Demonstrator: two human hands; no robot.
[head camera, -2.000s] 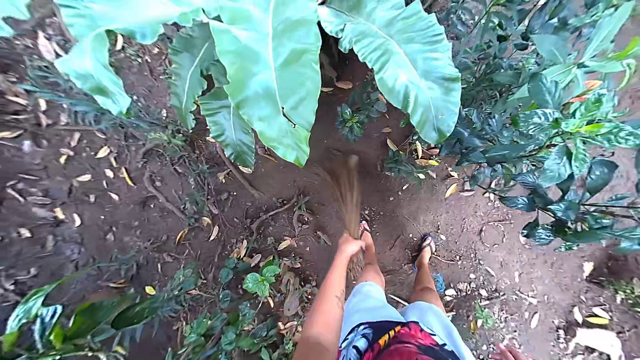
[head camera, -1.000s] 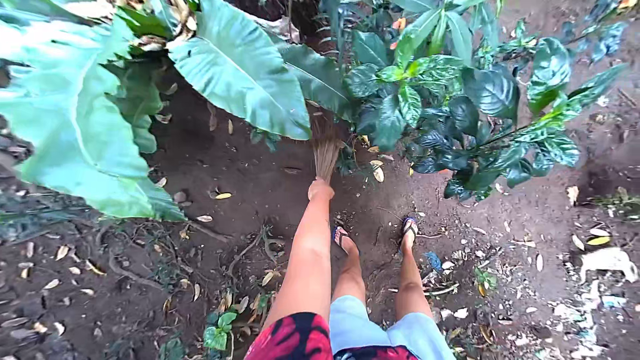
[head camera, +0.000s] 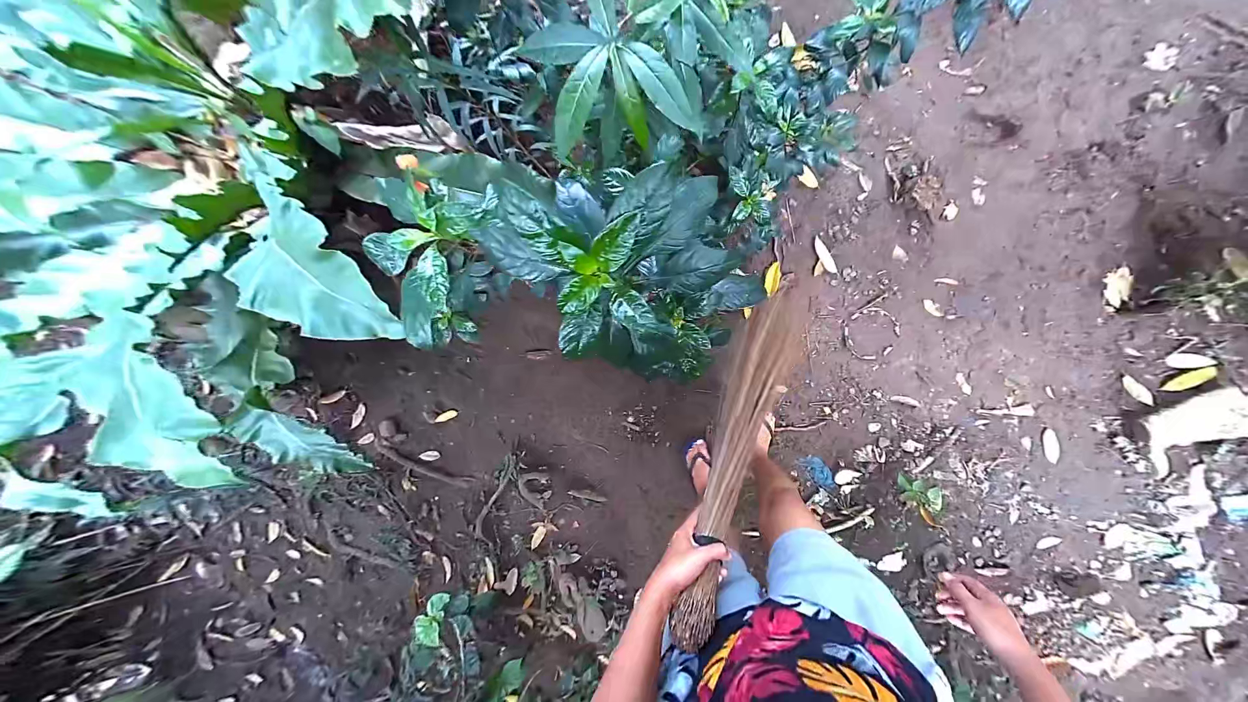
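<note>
My left hand (head camera: 685, 561) is closed around the bound handle end of a stick broom (head camera: 733, 439), low in front of my body. The thin bristles fan forward and a little to the right, their tips blurred beside a leafy plant (head camera: 609, 258) and a yellow leaf (head camera: 772, 279). Off to the right hangs my right hand (head camera: 975, 604), holding nothing that I can see, its fingers partly curled. A sandaled foot (head camera: 698, 462) shows left of the broom; the other foot is partly hidden behind the bristles.
Large lobed leaves (head camera: 307, 273) spread over the left side. Roots (head camera: 424, 468) cross the bare soil at lower left. Fallen leaves and small litter lie about, with a blue scrap (head camera: 817, 474) near my leg and a pale piece of debris (head camera: 1204, 424) at the right edge.
The broom has swung from near the big leaves to the right side of the leafy plant. My right hand has come into view at lower right. The view has shifted rightward.
</note>
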